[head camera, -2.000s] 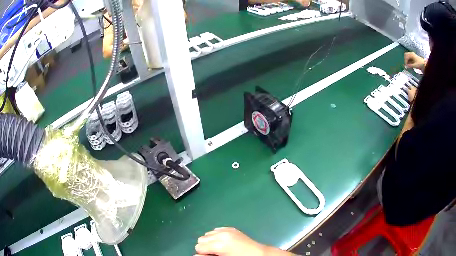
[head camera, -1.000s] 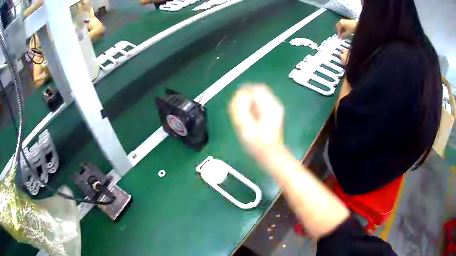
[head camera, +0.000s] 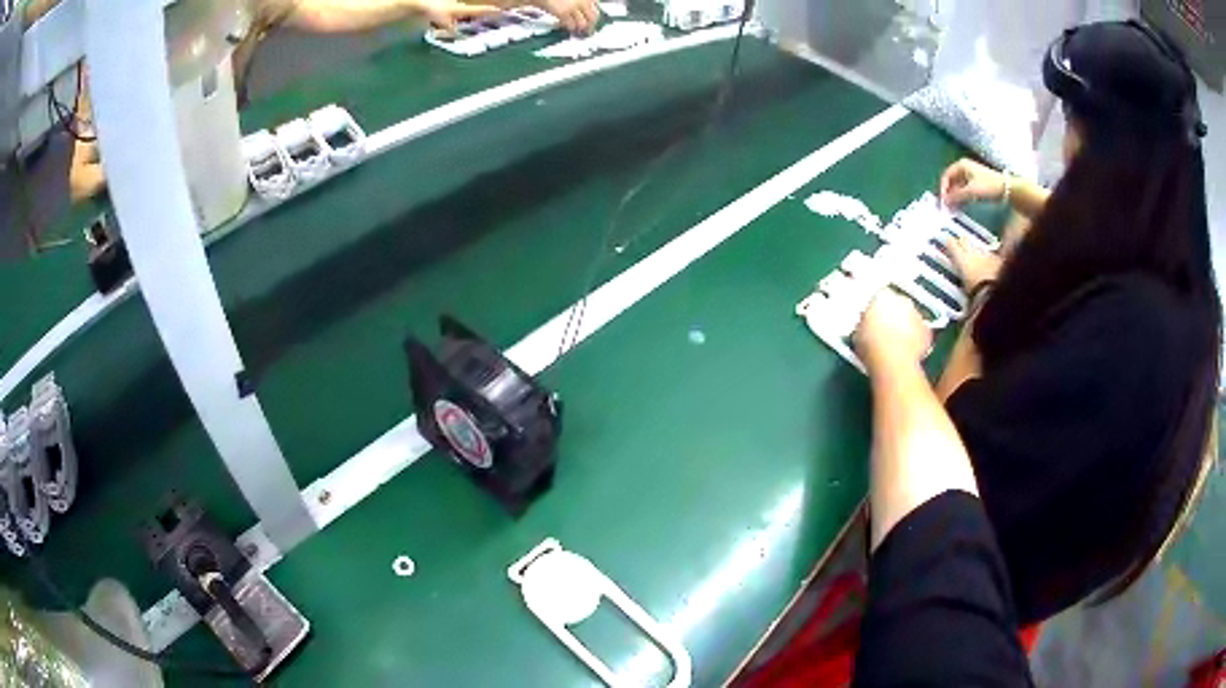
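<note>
My right hand (head camera: 893, 332) reaches out over the near end of the row of white loop units (head camera: 836, 304) beside the seated person. Its fingers are hidden, so I cannot tell whether it grips one. My left hand is out of the picture. A single white loop unit (head camera: 566, 587) lies on the green bench nearest me, its lower end cut off by the bottom edge.
A black fan (head camera: 487, 418) stands left of centre. A small white ring (head camera: 403, 566) and the iron stand (head camera: 202, 565) are at lower left. A white upright (head camera: 202, 309) rises behind the stand. A seated person (head camera: 1076, 403) works at the right. Far units (head camera: 307, 145) lie across the rail.
My right hand has moved from the near edge, across the bench, to the row of units at the right. The view has shifted right, leaving the fume hood mostly out of the picture.
</note>
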